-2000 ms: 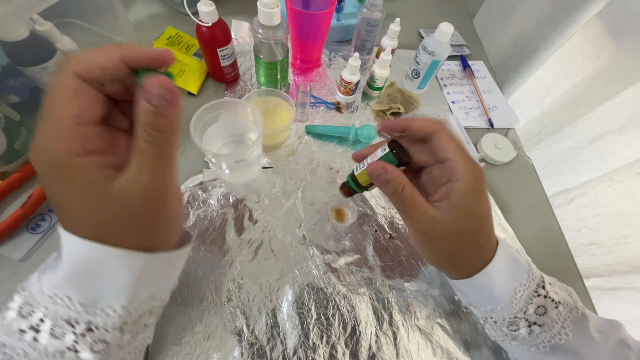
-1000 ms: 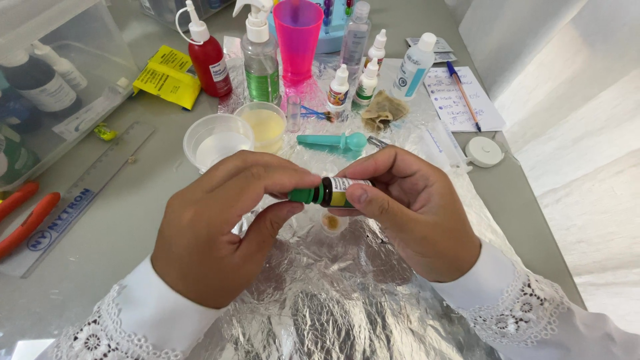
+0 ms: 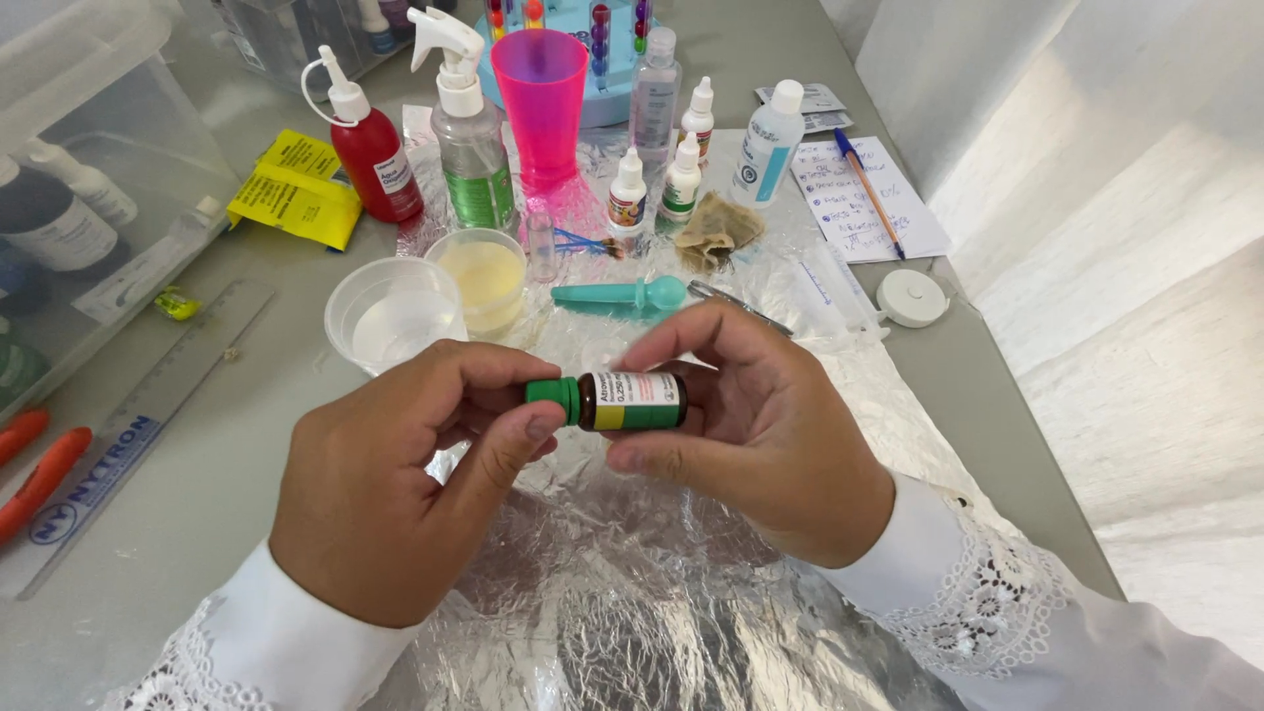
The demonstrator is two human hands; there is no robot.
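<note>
A small brown bottle (image 3: 634, 401) lies sideways between my hands, its printed label facing up. My left hand (image 3: 425, 474) pinches the green cap (image 3: 553, 399), which sits on the bottle's neck. The bottle's body is between the thumb and fingers of my right hand (image 3: 760, 434). Just beyond are a clear plastic cup (image 3: 395, 314), a cup of pale yellow liquid (image 3: 481, 281), a teal plastic tool (image 3: 617, 294) and metal tweezers (image 3: 741, 308), partly hidden by my right hand. Crumpled foil (image 3: 632, 612) spreads beneath.
Behind stand a red bottle (image 3: 375, 163), a spray bottle (image 3: 472, 158), a pink cup (image 3: 540, 99), several small dropper bottles and a white-capped bottle (image 3: 768, 148). At left are a clear bin (image 3: 89, 59), a ruler (image 3: 148, 425) and orange-handled scissors (image 3: 41, 484). A pen (image 3: 869, 193) lies on notes at right.
Two seconds ago my left hand was raised at the left with something green in it, and the bottle was tilted in my right hand. Both hands have since come together at the bottle.
</note>
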